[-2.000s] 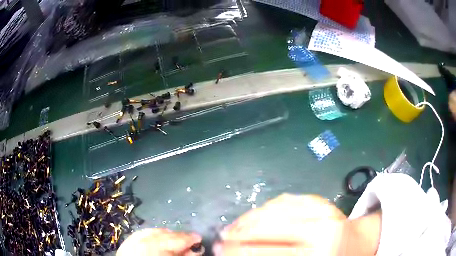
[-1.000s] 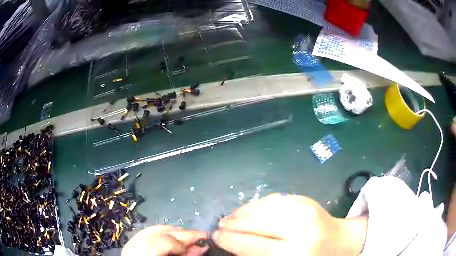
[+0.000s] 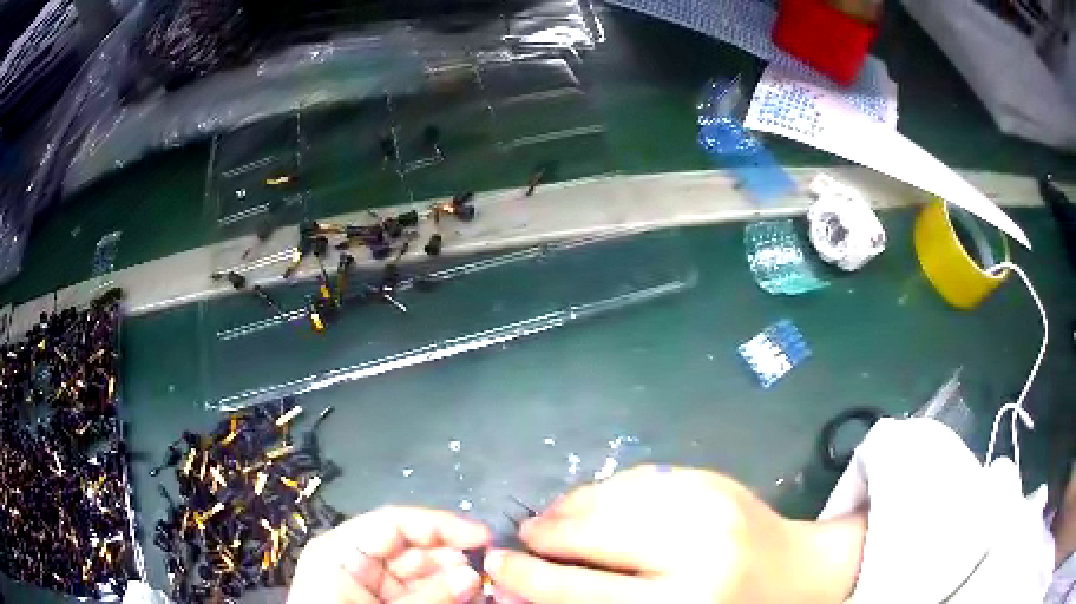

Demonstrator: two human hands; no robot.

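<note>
My left hand is at the bottom centre, partly cut off by the lower edge, its fingertips closed on a small dark part. My right hand meets it from the right, fingertips touching the same spot. A thin dark tip, perhaps of tweezers, shows above the right fingers; the rest of it is hidden. A loose pile of black and gold parts lies left of my hands. Small white specks lie on the mat just beyond them.
A dense mass of parts fills the far left. Scattered parts lie on the clear tray and pale strip. Blue film pieces, a white wad, yellow tape, black scissor ring and white cord are at right.
My left hand's fingers have lifted and spread somewhat, showing more of the palm side. A thin dark tip now shows above my right fingers. The view has shifted slightly.
</note>
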